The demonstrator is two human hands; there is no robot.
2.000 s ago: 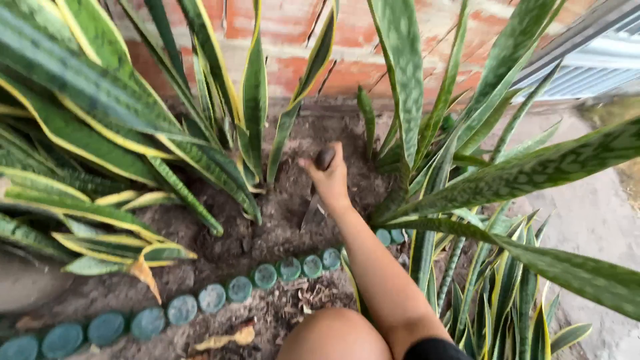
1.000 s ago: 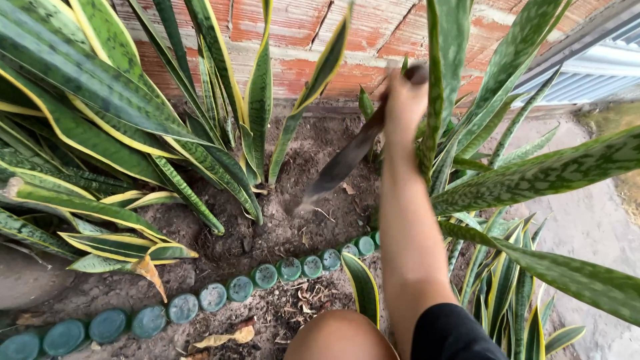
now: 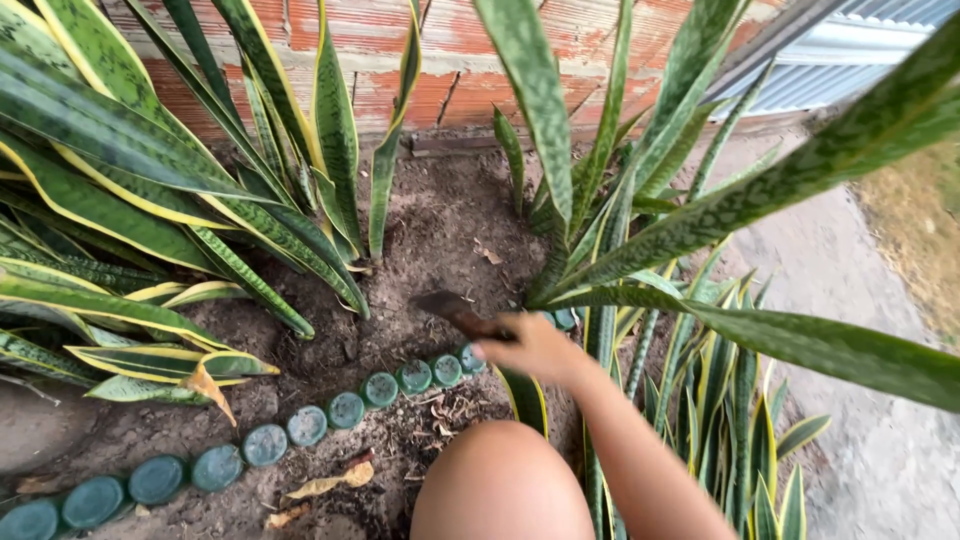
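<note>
My right hand is closed around the handle of a dark hand tool with a flat blade, probably a machete or large knife. The blade points left over the bare soil, just behind the row of upturned green glass bottles. Motion blur and the angle hide part of the tool. Snake plants with yellow-edged leaves stand left of the blade, and another snake plant grows to its right. My left hand is out of view.
A brick wall runs behind the bed. Long leaves reach over the concrete path on the right. My bent knee is at the bottom, beside dry leaves. Corrugated metal stands at upper right.
One second ago my right hand was raised near the wall with the long blade slanting down to the soil. Now the hand is lower, close to the bottle row, still holding the tool.
</note>
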